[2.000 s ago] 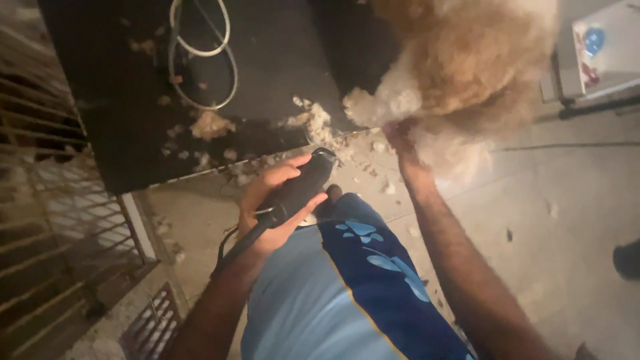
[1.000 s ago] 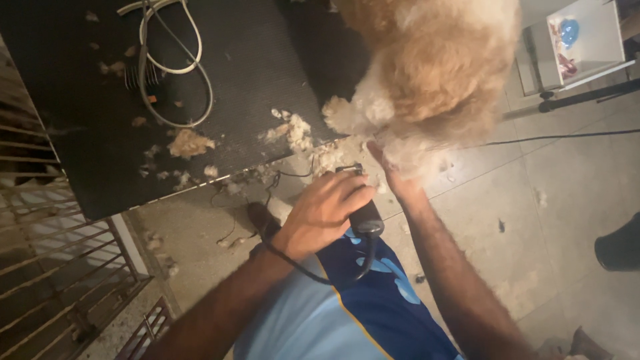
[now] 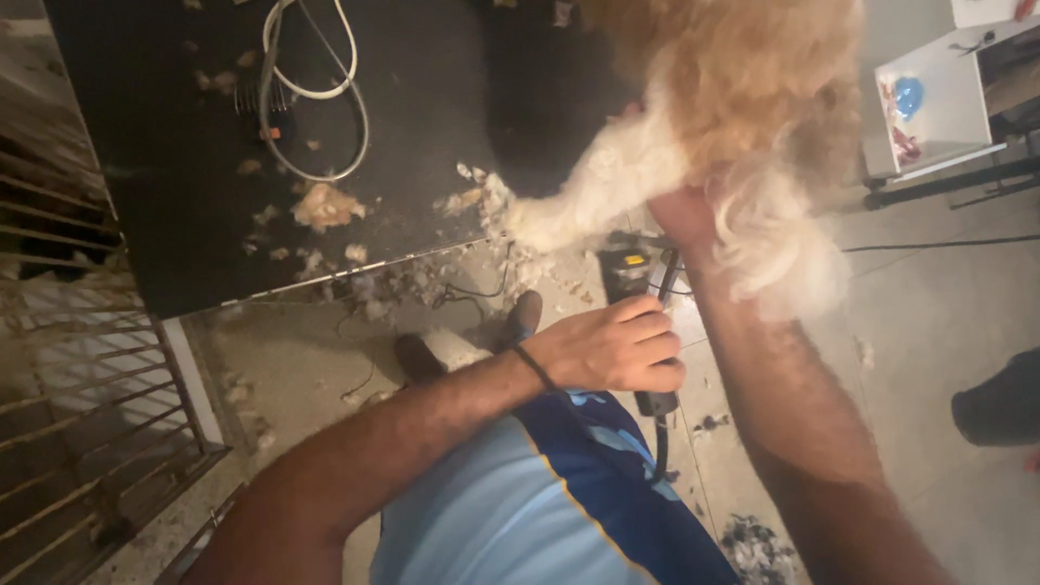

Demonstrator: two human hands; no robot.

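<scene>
My left hand (image 3: 621, 345) is closed around a dark corded hair clipper (image 3: 656, 402), whose cord hangs from its lower end; the fingers hide much of its body. A dog with curly tan and cream fur (image 3: 756, 81) is on the black table (image 3: 422, 106). Its pale leg (image 3: 601, 179) reaches down to the table's near edge. My right hand (image 3: 686, 215) is wrapped around the upper part of this leg, with most fingers hidden behind the fur. A long wavy pale tuft (image 3: 788, 236) hangs over my right wrist.
A looped pale cable (image 3: 364, 130) and clumps of cut fur (image 3: 327, 206) lie on the table. Metal bars (image 3: 81, 382) stand at the left. A white tray (image 3: 946, 122) is at upper right, above a dark cylindrical object (image 3: 999, 398). More fur litters the tiled floor.
My left hand has moved to the right with the clipper, towards my right arm. The dog's pale leg shows more fully, and my right hand is higher up along it.
</scene>
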